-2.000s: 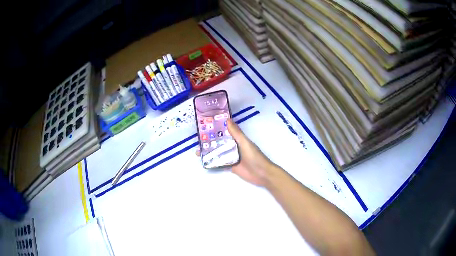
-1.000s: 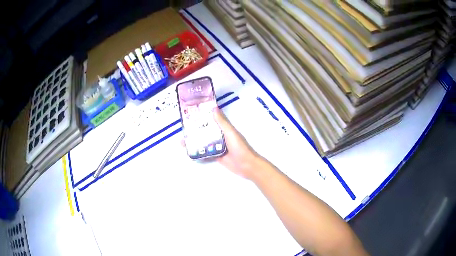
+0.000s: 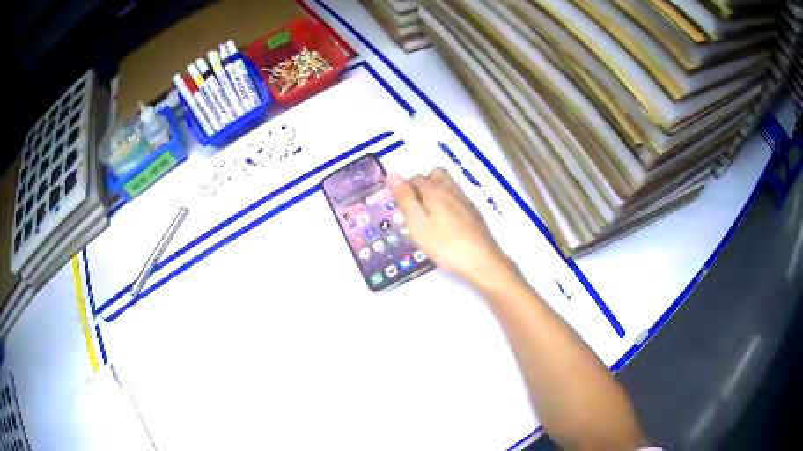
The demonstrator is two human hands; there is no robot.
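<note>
A smartphone (image 3: 374,233) with a lit pinkish icon screen lies roughly flat over the white benchtop, just below the double blue lines. My right hand (image 3: 440,216), bare, is at its right edge with the fingers bent and the fingertips over the screen's upper right side. The hand covers part of that edge, and it is hard to tell whether the phone rests fully on the bench. My left hand is out of the picture.
A silver pen-shaped rod (image 3: 160,252) lies at left. Behind are a parts tray (image 3: 55,167), a blue bin of small bottles (image 3: 145,154), a blue bin of markers (image 3: 220,92) and a red bin of swabs (image 3: 299,66). A tall layered stack (image 3: 599,114) stands at right.
The phone has turned and looks lower, nearer the benchtop. My right hand has shifted from beneath and beside it to over its right edge. The view has moved, sliding the bins up and left.
</note>
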